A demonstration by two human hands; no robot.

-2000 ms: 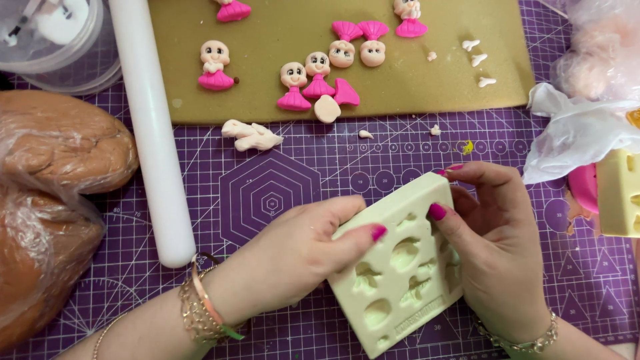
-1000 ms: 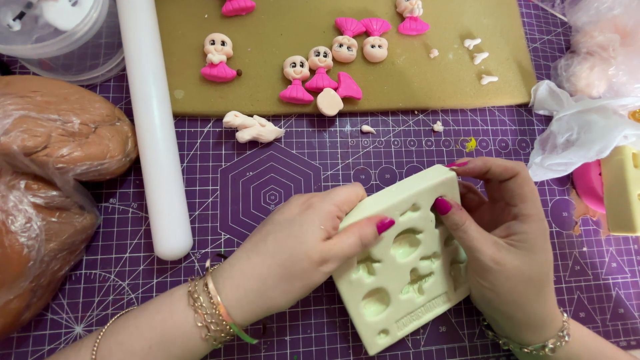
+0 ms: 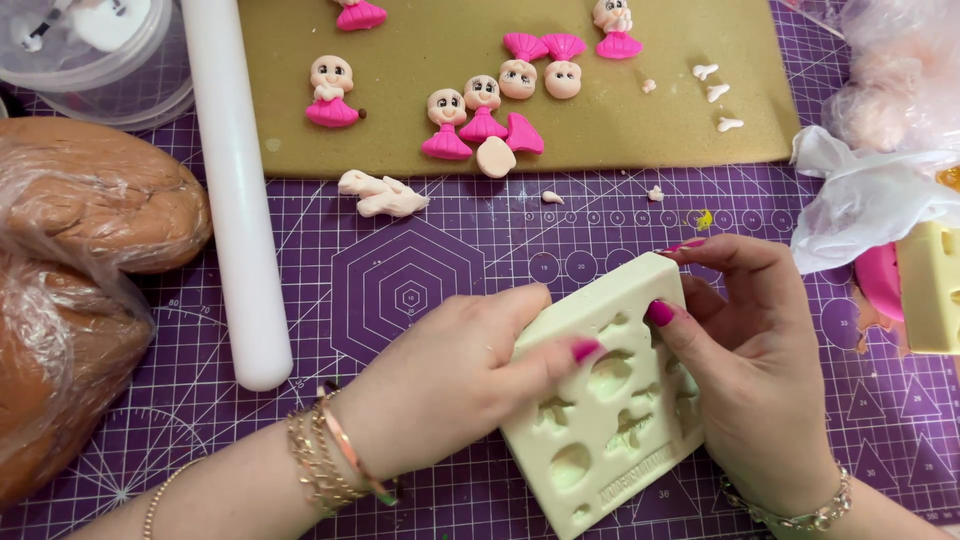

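Observation:
A pale green silicone mold [image 3: 551,457] with several shaped cavities is held tilted above the purple cutting mat. My left hand [image 3: 457,367] grips its left side, thumb over the cavities and fingers hidden behind. My right hand [image 3: 757,360] holds the upper right side, thumb pressed near a cavity at the edge and index finger at the top corner. Beyond the mold lie a lump of cream modeling clay [image 3: 381,195], a small cream clay piece [image 3: 553,197] and another small bit [image 3: 655,193].
A white rolling pin [image 3: 238,202] lies left, beside plastic-wrapped brown clay [image 3: 97,195] and a clear tub [image 3: 112,82]. Several small doll figures with pink skirts [image 3: 331,90] rest on an olive board [image 3: 420,67]. At right are a white plastic bag [image 3: 862,187] and a yellowish mold [image 3: 926,292].
Both hands keep hold of the mold, with only slight shifts in its position and tilt. The clay pieces and figures remain where they were.

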